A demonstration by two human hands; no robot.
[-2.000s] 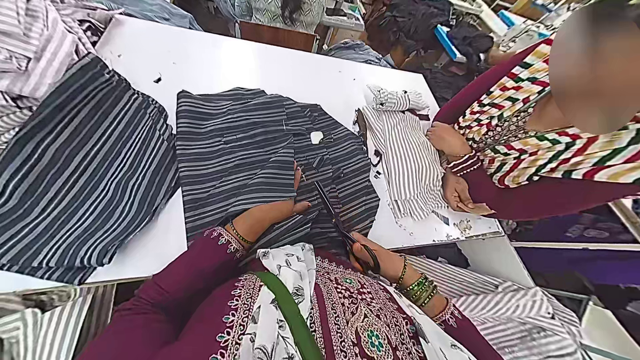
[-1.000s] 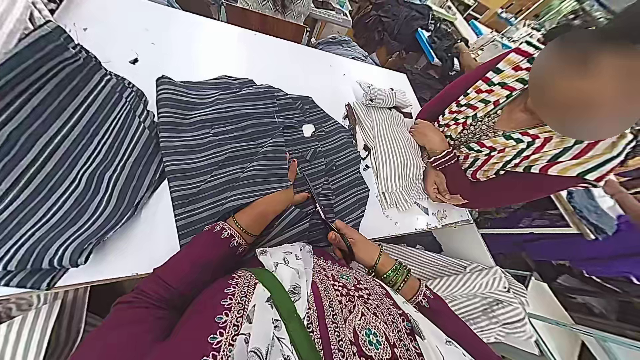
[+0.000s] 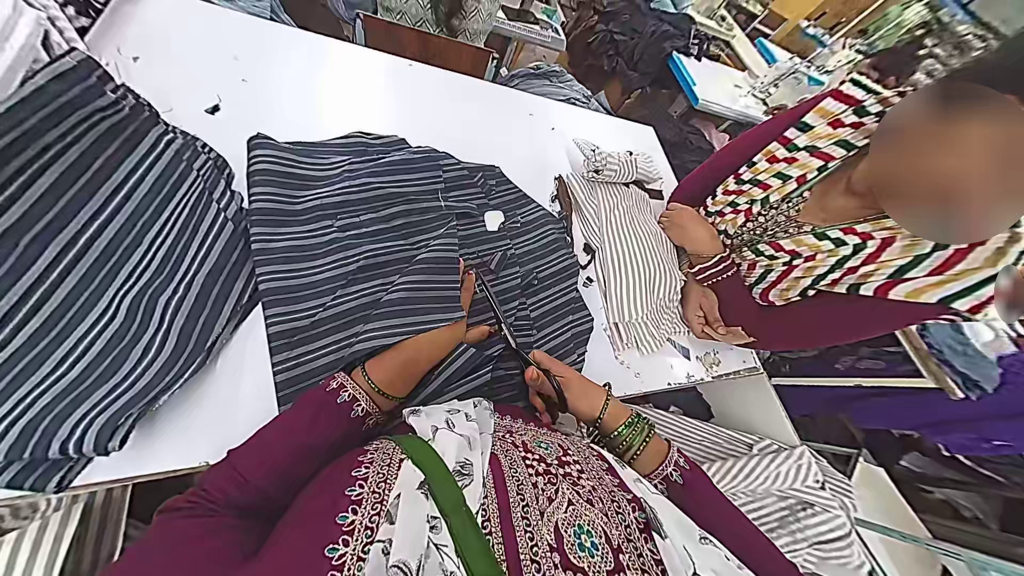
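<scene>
Dark striped fabric [image 3: 360, 232] lies spread on the white table [image 3: 320, 80] in front of me. My right hand [image 3: 556, 388] grips the black handles of a pair of scissors [image 3: 504, 320], whose blades point up and left over the cloth, beside my left hand. A fold of the striped fabric is held in my left hand [image 3: 472, 304], its thumb and fingers partly hidden by the cloth. A small white piece [image 3: 494, 220] rests on the fabric beyond the blade tips.
More dark striped cloth [image 3: 104, 264] is piled at the left. To the right lies a folded white-and-brown striped garment [image 3: 632, 256], touched by the hands of a co-worker [image 3: 848, 224]. Small dark scraps [image 3: 213, 106] dot the table. Striped cloth [image 3: 760, 480] hangs below its right edge.
The view has shifted somewhat. My hands stay close together at the dark cloth, with the scissors still in my right hand.
</scene>
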